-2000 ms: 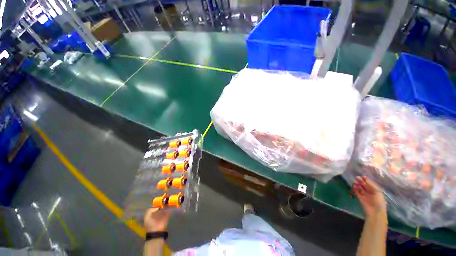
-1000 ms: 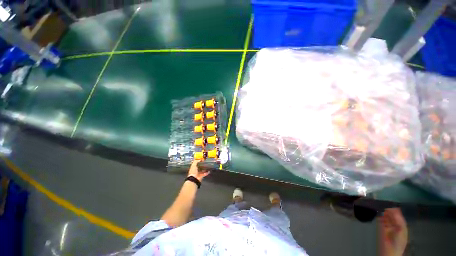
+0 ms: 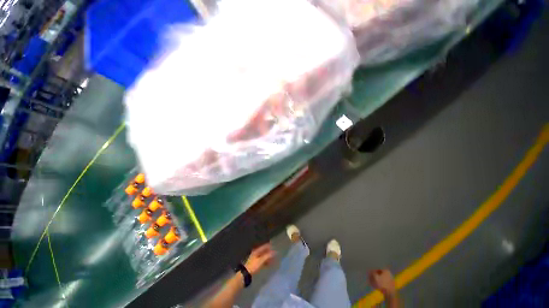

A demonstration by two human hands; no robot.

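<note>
The clear blister tray [image 3: 135, 240] lies on the green bench at the lower left, with orange connectors [image 3: 155, 204] in rows along its side nearer the bag. A large bagged tray stack [image 3: 241, 102], glaring white on top with orange showing through its side, lies on the bench beside it. My left hand [image 3: 260, 258], with a black wristband, is off the tray, over the floor beside the bench edge, empty and slightly blurred. My right hand [image 3: 381, 280] is low over the floor, small and blurred; its fingers look curled and nothing shows in it.
A blue bin [image 3: 135, 36] stands behind the bagged stack. A second bagged stack [image 3: 403, 24] is at the top right. A round dark opening [image 3: 367, 138] and a small white square [image 3: 344, 123] are by the bench edge. A yellow line [image 3: 463, 225] crosses the grey floor.
My left hand has let go of the tray, which now rests on the bench, and drawn back over the floor. The view has turned strongly towards the right side.
</note>
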